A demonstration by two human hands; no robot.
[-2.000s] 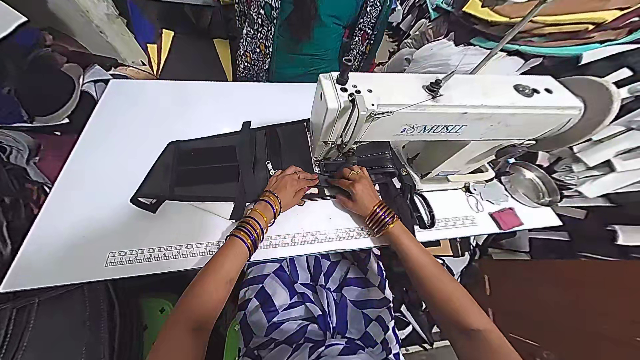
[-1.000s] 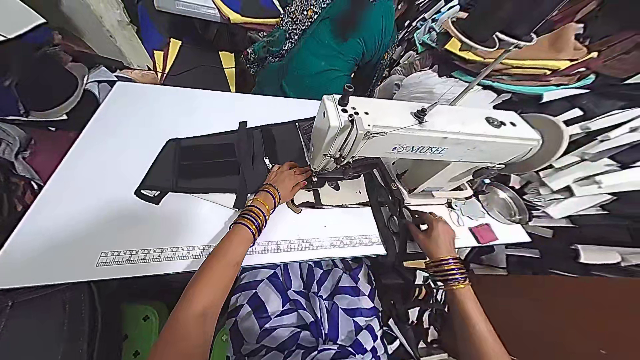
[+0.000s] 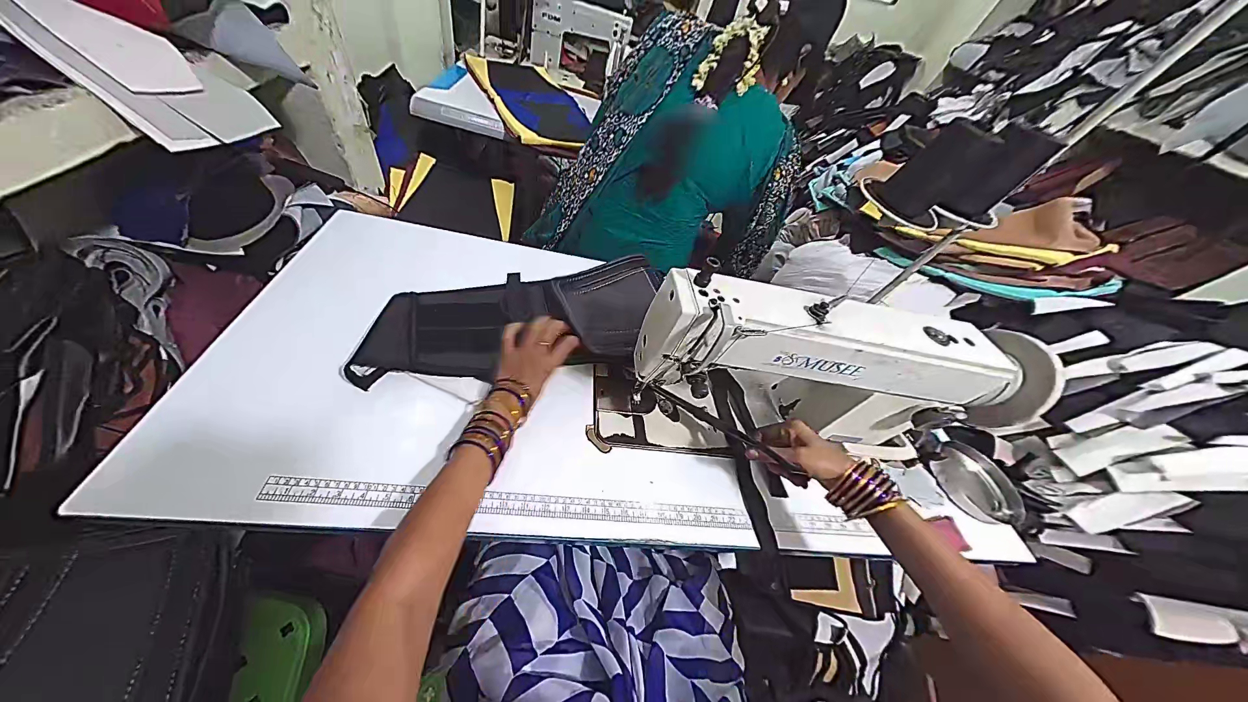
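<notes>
A white sewing machine (image 3: 838,351) stands on a white table (image 3: 244,390). Dark stitched fabric panels (image 3: 448,327) lie left of and behind its needle area. My left hand (image 3: 534,353) rests on the near edge of these panels; whether its fingers grip the fabric is not plain. My right hand (image 3: 795,450), right of the needle, holds a narrow black strip (image 3: 717,419) that runs up to the presser foot. Another black strap (image 3: 756,497) hangs over the table's front edge. The metal needle plate (image 3: 624,419) is partly uncovered.
Printed ruler marks (image 3: 507,502) run along the table's front. A metal bowl (image 3: 978,483) and a small red cloth piece (image 3: 948,533) lie at the right. Beyond the table sits a person in green (image 3: 682,185). Fabric pieces (image 3: 1150,429) are heaped at the right.
The dark panels have moved back from the needle area, baring the plate. My right hand, on the work two seconds ago, is now to the right with a black strip. The view has tilted up.
</notes>
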